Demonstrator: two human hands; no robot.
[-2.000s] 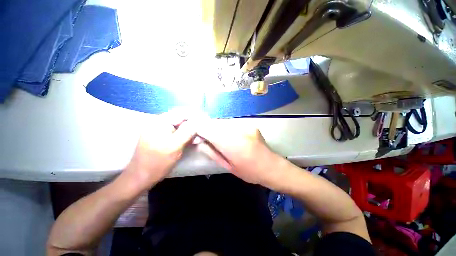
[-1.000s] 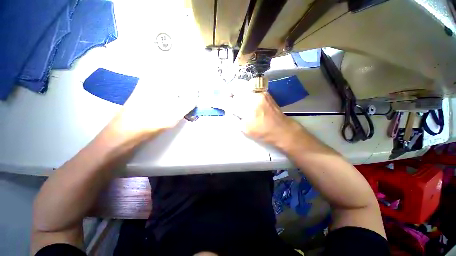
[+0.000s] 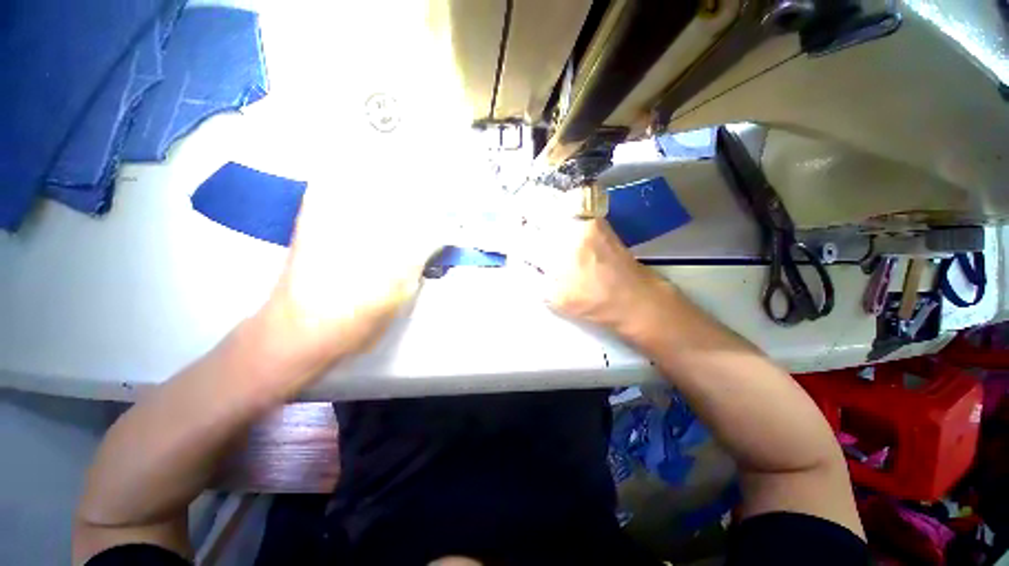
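Observation:
A curved dark-blue denim band (image 3: pixel 252 202) lies across the machine bed under the head of the sewing machine (image 3: pixel 664 55). My left hand (image 3: pixel 360 249) lies flat over its left part, my right hand (image 3: pixel 575 260) over its right part, close to the brass-coloured guide (image 3: pixel 594 200). The band shows at both outer sides and in a small gap between the hands. Glare washes out the fingers and the needle area, so finger positions are not clear. Whether the needle is in the cloth cannot be seen.
A heap of denim pieces (image 3: pixel 199 77) lies at the far left. Black-handled shears (image 3: pixel 791 276) lie right of the needle. Small tools (image 3: pixel 913 290) and black loops (image 3: pixel 963 279) are at the right table edge. A red stool (image 3: pixel 918 426) and denim scraps (image 3: pixel 658 437) are below.
Two seconds ago both hands were together in front of the band; now they lie apart on it. Since one second ago they have barely moved, and the whole view has shifted slightly.

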